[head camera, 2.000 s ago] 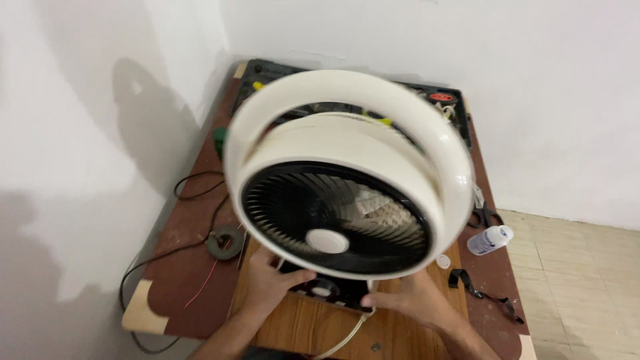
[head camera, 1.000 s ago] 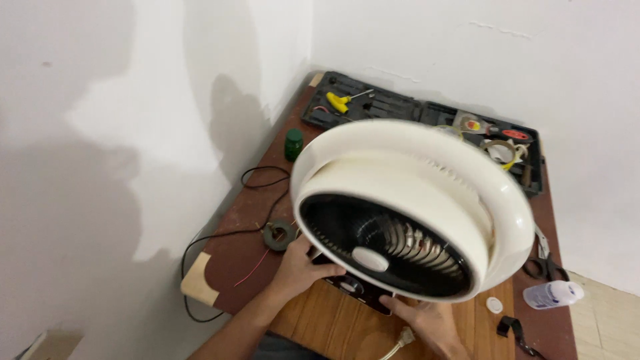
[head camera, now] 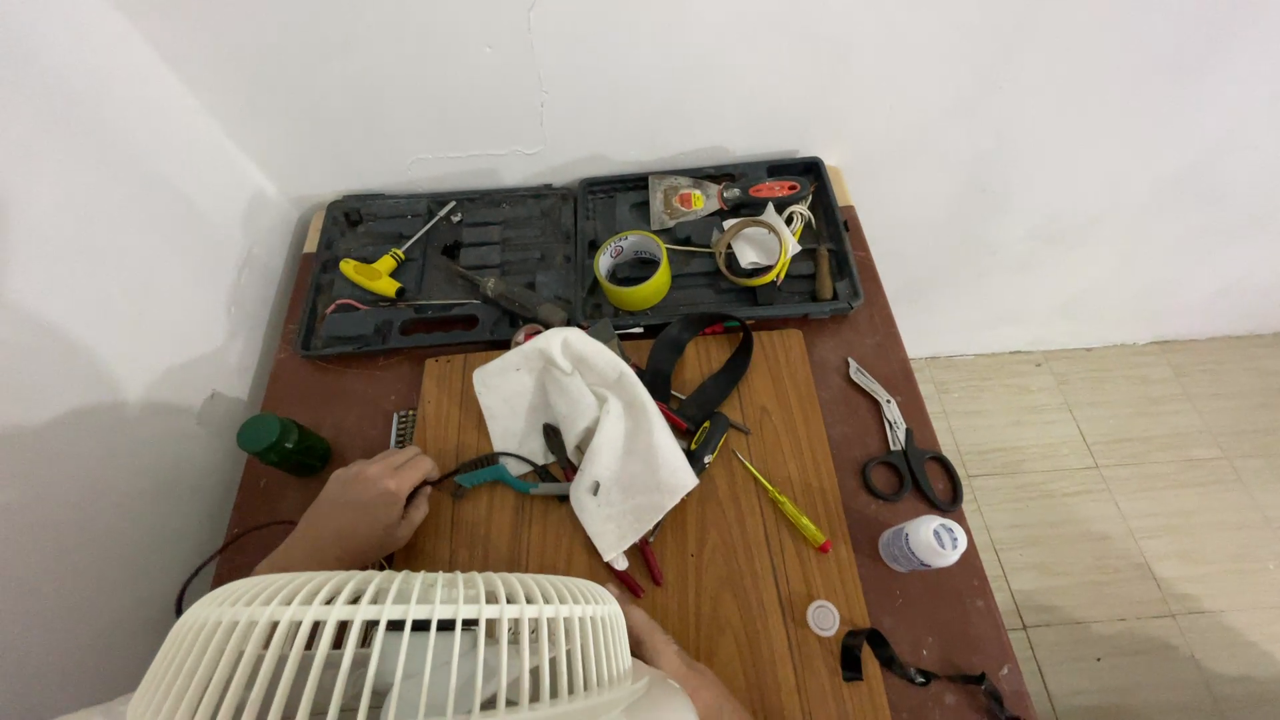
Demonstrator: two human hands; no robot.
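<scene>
The white slatted rear grille of a fan (head camera: pixel 400 650) fills the lower left of the head view, close to me. My left hand (head camera: pixel 370 505) is beyond it, fingers curled on a dark cord beside teal-handled pliers (head camera: pixel 510 481). My right hand (head camera: pixel 655 640) is at the fan's right edge; its fingers are mostly hidden behind the fan, so its hold cannot be told. A white cloth (head camera: pixel 590 430) lies on the wooden board (head camera: pixel 740 540), partly over red-handled pliers (head camera: pixel 628 580). A yellow tester screwdriver (head camera: pixel 785 503) lies to its right.
At the back lies an open black tool case (head camera: pixel 510 240) with a yellow tape roll (head camera: pixel 633 270) and a scraper (head camera: pixel 725 198). A green jar (head camera: pixel 283 444) stands left. Scissors (head camera: pixel 905 455), a white bottle (head camera: pixel 922 543) and black tape (head camera: pixel 900 668) lie near the table's right edge.
The fan has turned from its front to its rear grille and moved lower left, uncovering the cloth and tools. My left hand has left the fan's base and is at the dark cord.
</scene>
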